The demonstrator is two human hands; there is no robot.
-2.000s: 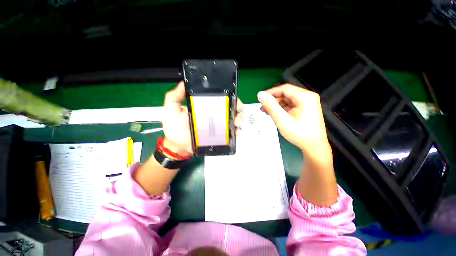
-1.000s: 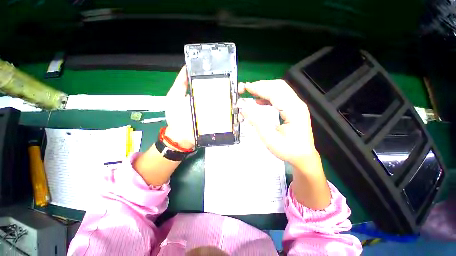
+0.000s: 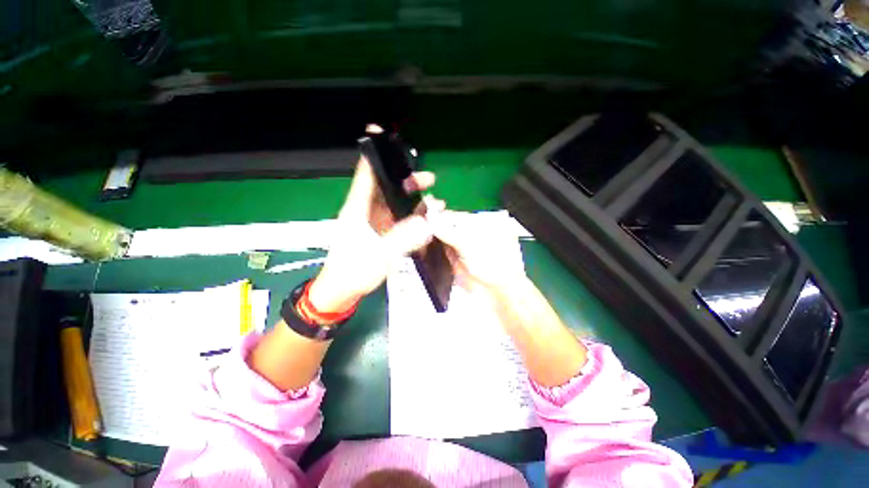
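Note:
The phone assembly [image 3: 393, 173] is held tilted above the bench, its dark side showing and its upper end leaning left. My left hand [image 3: 367, 243] grips it from the left, thumb across its middle. My right hand [image 3: 469, 265] is at its lower right side, touching it; part of its fingers is hidden behind the phone and the left hand. A white paper sheet [image 3: 457, 372] lies on the green bench below the hands.
A black foam tray [image 3: 610, 250] with several glossy phones stands at right. A printed record sheet [image 3: 143, 372] and an orange-handled tool [image 3: 78, 381] lie at left. A green-beige roll [image 3: 62, 217], a white strip [image 3: 229, 236], a waiting phone [image 3: 121, 175] and a dark rail [image 3: 248, 166] lie farther back.
The phone has turned from its open battery side facing me to a steep tilt with its dark side showing. My right hand has moved left and in against it.

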